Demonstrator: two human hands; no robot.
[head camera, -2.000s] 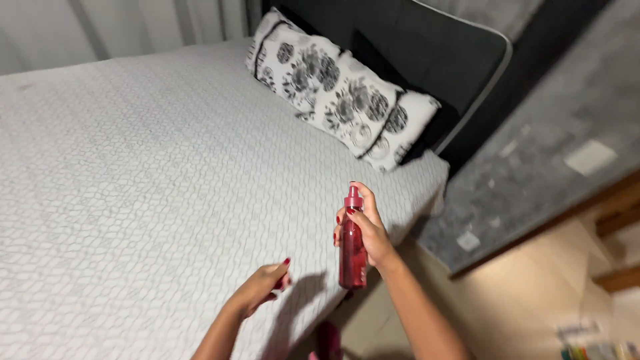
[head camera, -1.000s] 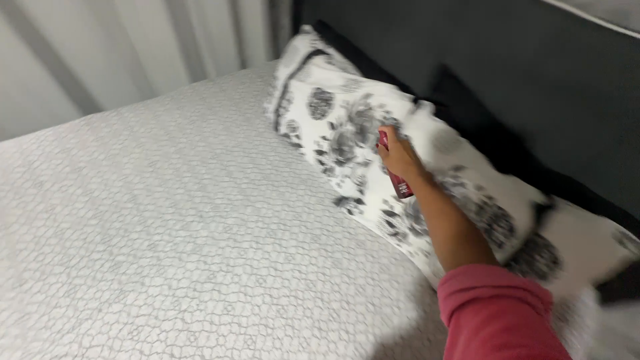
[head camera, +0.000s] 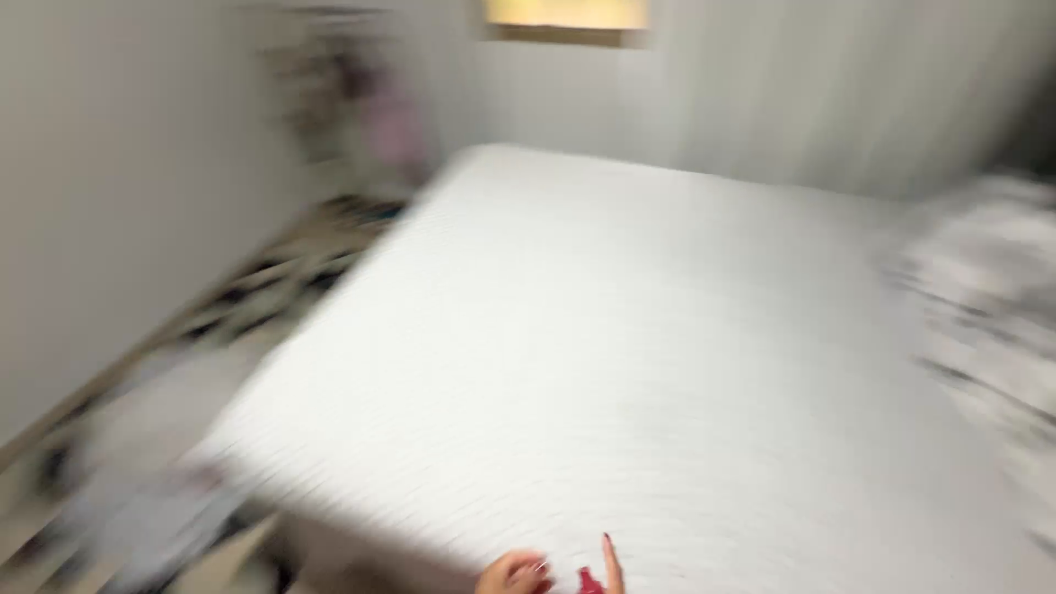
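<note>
At the bottom edge of the view, my left hand (head camera: 515, 572) shows with its fingers curled, near the side of the bed. Just right of it, part of my right hand (head camera: 613, 565) shows, one finger pointing up beside the red top of a spray bottle (head camera: 589, 581). Most of the bottle and of the right hand lies below the frame. The bed with its pale patterned cover (head camera: 577, 330) fills the middle. Blurred pillows (head camera: 990, 313) in white, grey and black lie at the right.
Pale fabric (head camera: 157, 470) lies low at the left, over a floor or rug with dark patches (head camera: 272, 289). Behind the bed are a pale curtain (head camera: 784, 91) and a lit opening (head camera: 566, 15). Blurred hanging items (head camera: 392, 124), one pink, are at the back left.
The view has swung left, away from the headboard. My right hand and the bottle, over the pillows one second ago, are now at the bottom edge. My left hand is back in view.
</note>
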